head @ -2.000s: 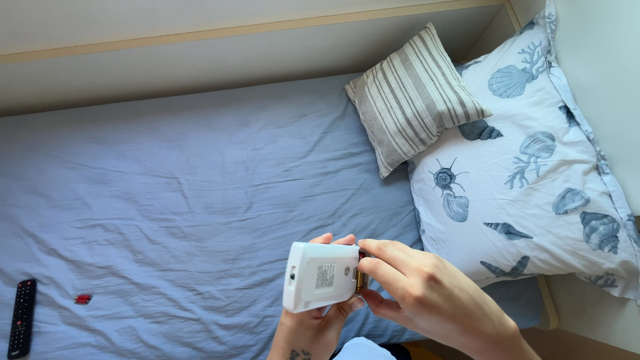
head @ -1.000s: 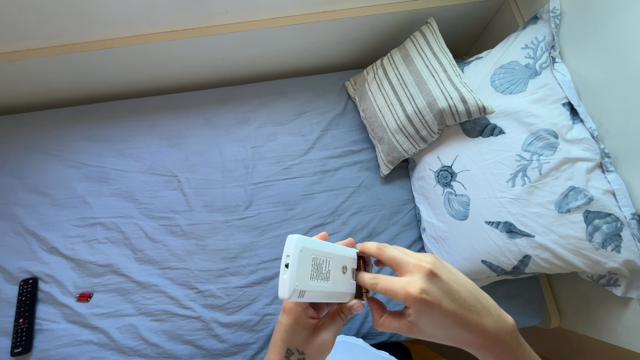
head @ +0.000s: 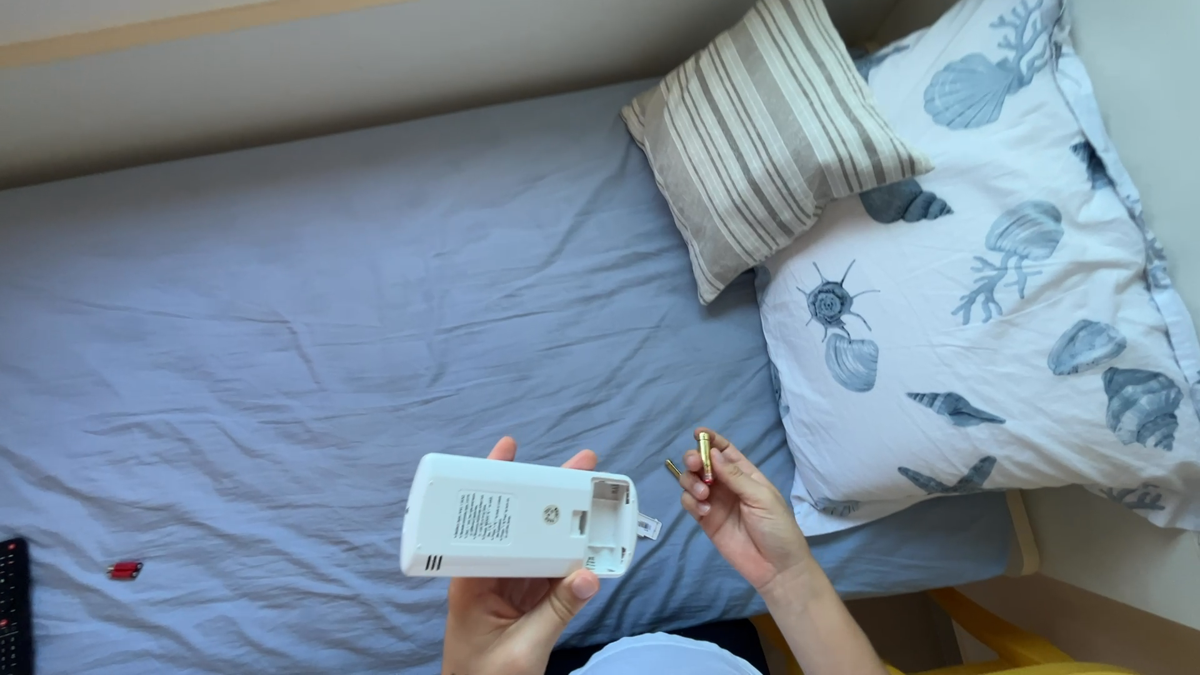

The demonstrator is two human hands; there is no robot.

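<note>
My left hand (head: 525, 600) holds a white handheld plastic device (head: 516, 516) from below, its back turned up. The battery compartment (head: 607, 525) at its right end is uncovered, and no battery shows in it. A small translucent flap (head: 649, 527) sticks out past that end. To the right, my right hand (head: 745, 511) pinches a gold-coloured battery (head: 705, 457) upright between thumb and fingers. A second gold-coloured battery (head: 673, 469) pokes out beside the fingers of the same hand.
Red batteries (head: 124, 570) lie on the blue bed sheet (head: 375, 328) at the lower left, near a black remote control (head: 14, 605). A striped cushion (head: 759, 131) leans on a shell-print pillow (head: 984, 309) at the right. Something yellow (head: 1003, 637) stands at the lower right.
My right hand has moved away from the device to the right, with batteries now in its fingers. The compartment, earlier covered by that hand, is in plain sight.
</note>
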